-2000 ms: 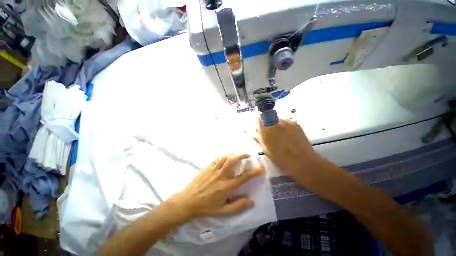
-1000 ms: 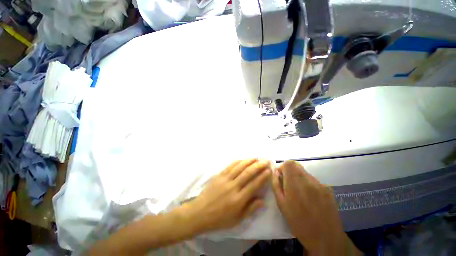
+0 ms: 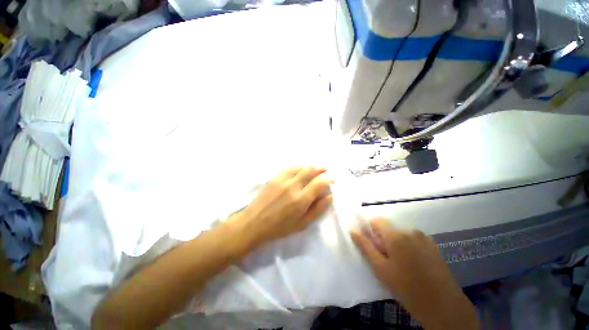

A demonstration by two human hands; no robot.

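A large white garment [image 3: 174,174] is spread over the table left of the needle area and hangs over the front edge; glare hides much of its detail. My left hand [image 3: 290,200] lies on the cloth with fingertips just below and left of the presser foot [image 3: 371,132]. My right hand [image 3: 394,248], a little blurred, pinches the cloth's right edge between thumb and fingers near the table's front. The hinged metal edge guide [image 3: 381,167] lies on the machine bed right of the cloth, below the sewing machine head [image 3: 413,71].
A tied bundle of white strips [image 3: 45,135] stands at the left on blue-grey cloth [image 3: 22,222]. White pieces are heaped at the top left. A tape-measure strip [image 3: 497,242] runs along the front edge at right. Checked cloth [image 3: 371,316] shows at the bottom.
The view has moved closer to the machine head. My right hand has left the needle area and come down to the cloth's edge. My left hand has moved up the cloth toward the needle.
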